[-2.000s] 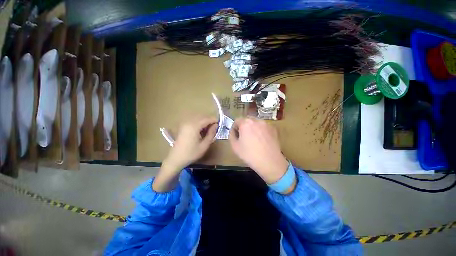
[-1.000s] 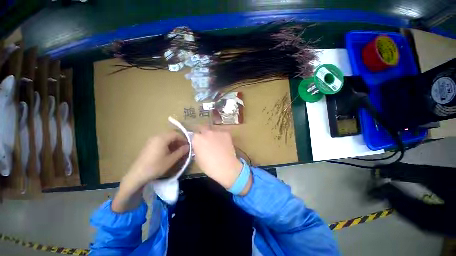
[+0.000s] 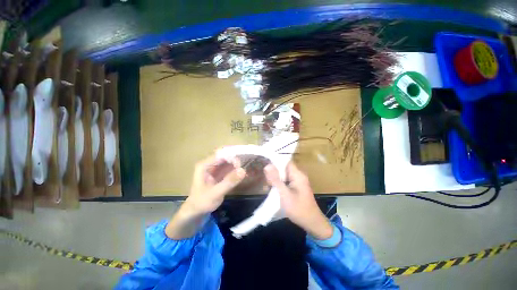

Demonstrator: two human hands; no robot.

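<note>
A white curved, forked plastic housing (image 3: pixel 262 214) is held above the front edge of the brown mat. My left hand (image 3: pixel 218 184) is at its left arm, fingers bent, with a thin dark wire near the fingertips; whether it grips the housing or the wire is unclear. My right hand (image 3: pixel 297 195) grips the housing at its right side. A thin dark wire (image 3: pixel 317 137) curves out over the mat from the housing. The red-brown fixture with white tape (image 3: pixel 286 118) sits just behind the housing, partly covered by it.
A dark wire bundle (image 3: pixel 317 62) with white tagged ends (image 3: pixel 249 85) lies across the back. Cardboard dividers (image 3: pixel 82 180) with white housings stand left. Loose wire pieces (image 3: pixel 350 136), green solder reels (image 3: pixel 412 90), a black box (image 3: pixel 433 150) and a blue bin (image 3: pixel 445 48) are right.
The housing has turned and its fork now spreads between my hands. My right hand has moved onto its right side. The camera view has shifted back from its more rightward position one second ago.
</note>
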